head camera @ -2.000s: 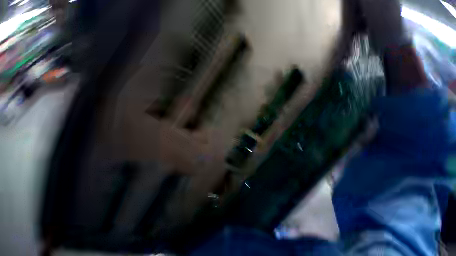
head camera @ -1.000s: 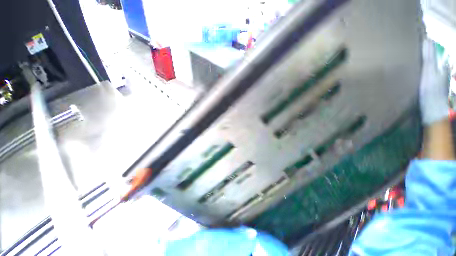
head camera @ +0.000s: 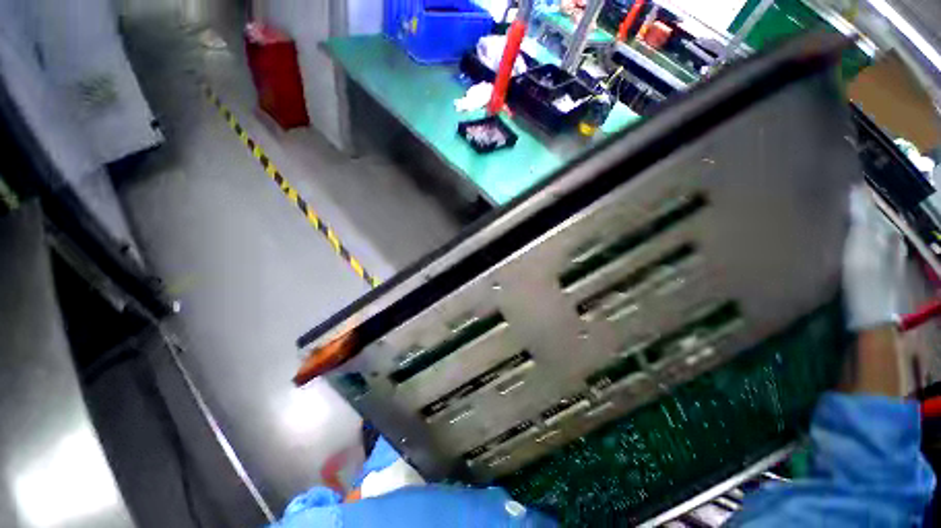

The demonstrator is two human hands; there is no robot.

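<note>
A large carrier fixture (head camera: pixel 640 299) with a pale slotted plate is held up tilted in front of me. A green circuit board (head camera: pixel 681 433) with tiny pale marks shows along its lower side and through the slots. An orange-brown corner block (head camera: pixel 328 358) sits at the frame's left corner. My right hand (head camera: pixel 873 263), in a white glove, grips the right edge; its fingers are partly hidden. My left hand (head camera: pixel 392 479), gloved and mostly hidden behind my blue sleeve, is at the lower left edge of the fixture, seemingly holding it.
A green-matted bench (head camera: pixel 397 91) stands ahead with a blue bin (head camera: pixel 446 35), a black screw tray (head camera: pixel 487 134) and black parts bins (head camera: pixel 562 98). A red box (head camera: pixel 277 77) stands on the floor beside yellow-black tape (head camera: pixel 299 202). Metal machinery (head camera: pixel 52 413) is at left.
The view has swung from the machine and rails toward the bench and taped floor. The fixture stays raised in front of me, slightly lower in the picture, with the right hand still at its edge.
</note>
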